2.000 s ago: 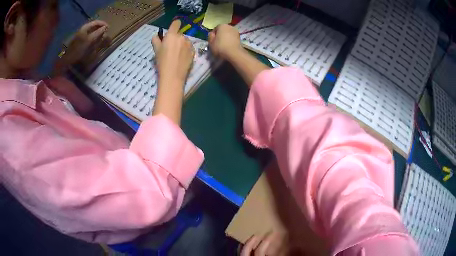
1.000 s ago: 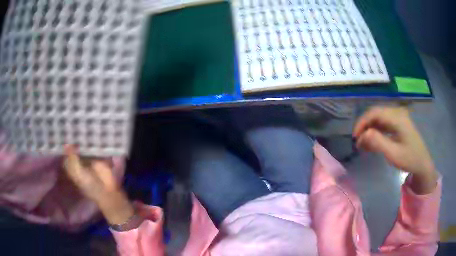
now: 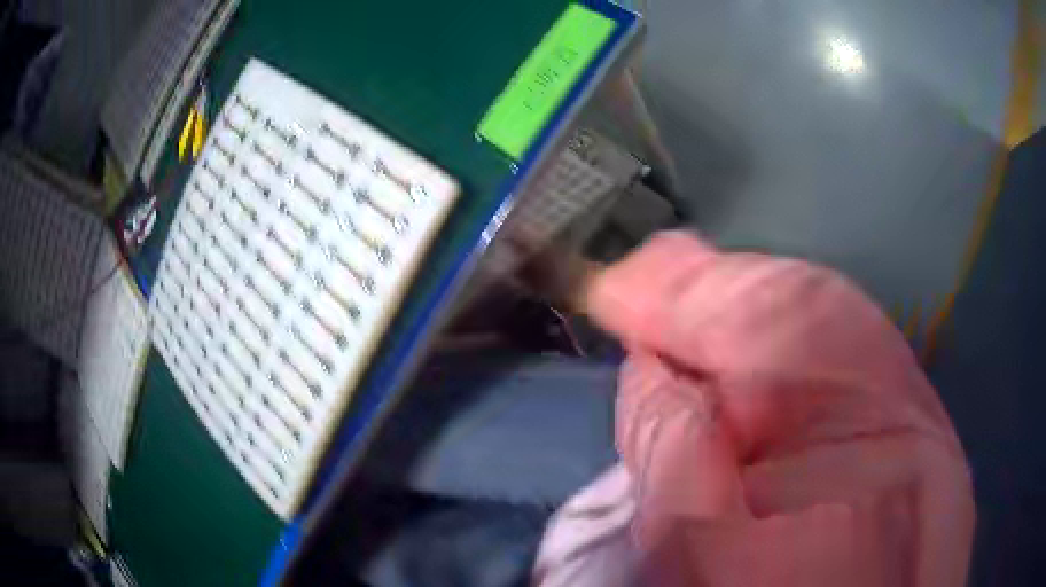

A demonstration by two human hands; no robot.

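My right hand reaches in below the table edge at the wearer's side. It is dark and blurred, and its fingers are hidden, so I cannot tell if it holds anything. Just beyond it, under the table, a pale sheet with rows of cutouts, possibly a foam tray, is partly visible. My left hand is out of the picture. A white foam tray with rows of round-ended parts lies on the green mat.
A bright green station tag is at the table corner beside the blue-taped edge. Yellow-handled cutters lie beyond the tray. More trays stand at the far left. Grey floor shows at the right.
The view has swung right. The tray my left hand held up and that hand have left the picture. My right hand has moved from beside the table to below its edge.
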